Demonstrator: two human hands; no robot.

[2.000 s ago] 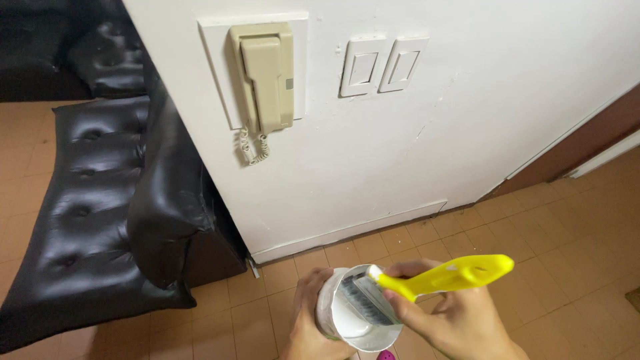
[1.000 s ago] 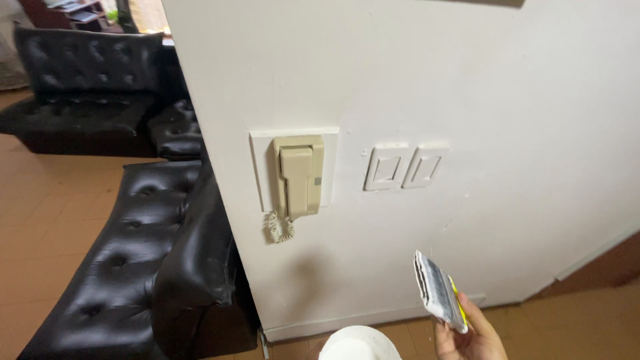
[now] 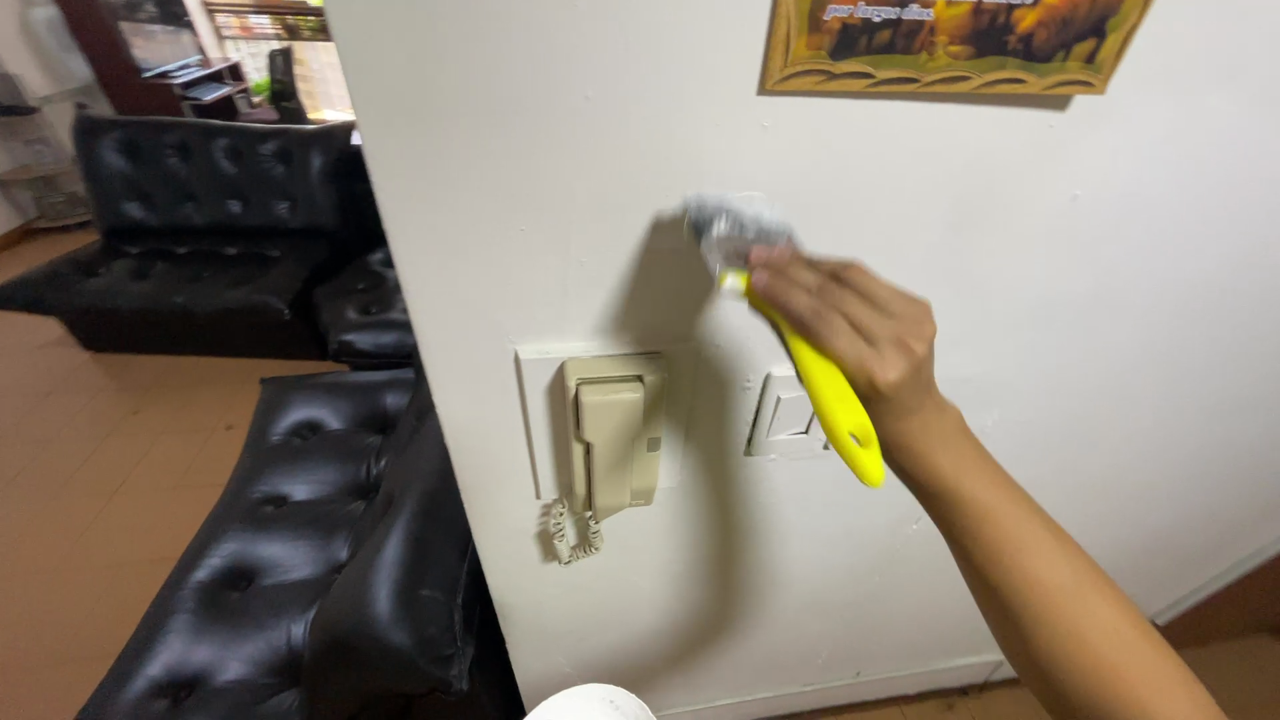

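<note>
My right hand [image 3: 850, 320] grips a paintbrush [image 3: 825, 390] with a yellow plastic handle, near its metal ferrule. The dark bristles, whitened with paint, are against the white wall [image 3: 560, 200] above the intercom handset, blurred by motion. Just below and to the right of the brush head, a white light switch [image 3: 785, 415] is partly covered by the handle. At the bottom edge the rim of a white container [image 3: 592, 704] shows; my left hand is out of view.
The beige intercom handset [image 3: 612, 440] with its coiled cord hangs on the wall. A framed picture [image 3: 940, 80] bearing writing hangs above. Black tufted leather sofas [image 3: 290, 540] stand left of the wall's corner, on a tiled floor [image 3: 120, 420].
The brush has come out of the white container, held in my right hand, and moved up onto the wall. My left hand has gone out of view. The view has tilted upward.
</note>
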